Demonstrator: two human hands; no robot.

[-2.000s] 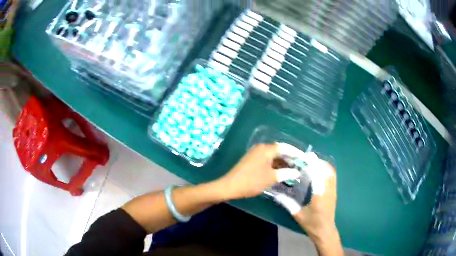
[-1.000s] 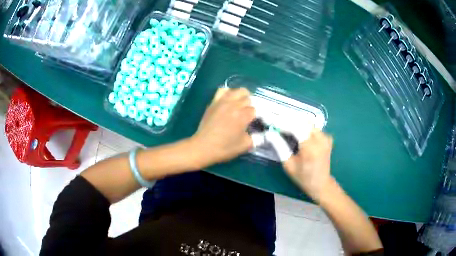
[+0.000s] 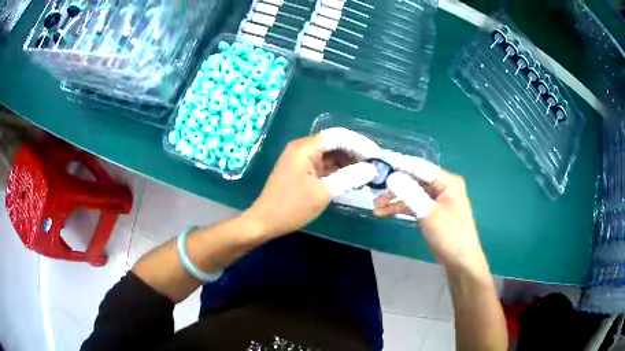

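My left hand (image 3: 312,175) and my right hand (image 3: 432,199), with white finger cots, meet over the small clear work tray (image 3: 419,142). Between their fingertips is a dark cap (image 3: 379,173), round with a pale middle. Both hands touch it. Any stem or ring on it is hidden by the fingers. A white paper (image 3: 360,197) lies in the tray, mostly covered by the hands.
The ring tub (image 3: 229,106) of turquoise rings is left of the hands. The rod tray (image 3: 384,58) with white-headed rods is behind. The finished-piece tray (image 3: 517,116) lies at right. Stacked parts trays (image 3: 123,51) stand at back left. A red stool (image 3: 62,206) is at lower left.
A second ago the hands were further apart, with dark pieces and a white piece between them. Now the fingertips are together on one dark round cap. The view has shifted slightly.
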